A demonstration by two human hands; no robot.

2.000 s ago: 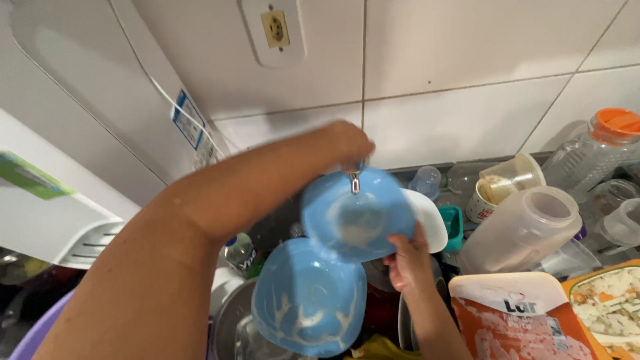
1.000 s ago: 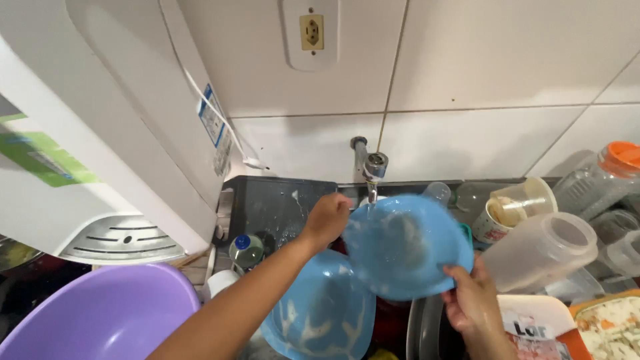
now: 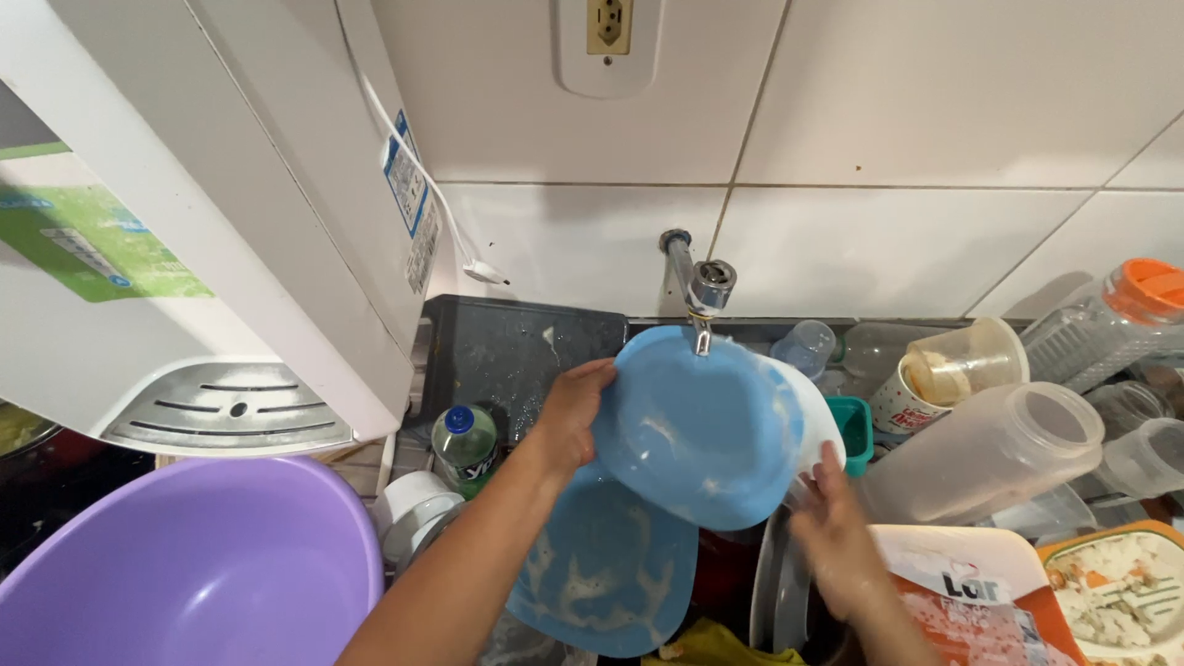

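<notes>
A blue plastic plate [image 3: 694, 430] is tilted under the spout of the chrome faucet [image 3: 710, 291], with suds on its surface. My left hand [image 3: 573, 416] grips its left edge. My right hand [image 3: 837, 536] is blurred, just off the plate's lower right edge, its fingers apart; whether it touches the plate is unclear. Below lies a second blue plate [image 3: 610, 573] streaked with suds. Part of a white dish [image 3: 819, 407] shows behind the held plate's right side.
A purple basin [image 3: 213, 564] stands at left below a white water dispenser [image 3: 305, 231]. Beside the faucet are a dark tray [image 3: 518, 342] and green bottle [image 3: 465, 449]. Rightward are a teal container [image 3: 851, 430], translucent bottle [image 3: 990, 453], orange-lidded jar [image 3: 1147, 296] and food tray [image 3: 1115, 583].
My left hand has moved from the held plate's upper edge to its left side. The right hand, on the plate's lower right edge before, now has its fingers apart beside it.
</notes>
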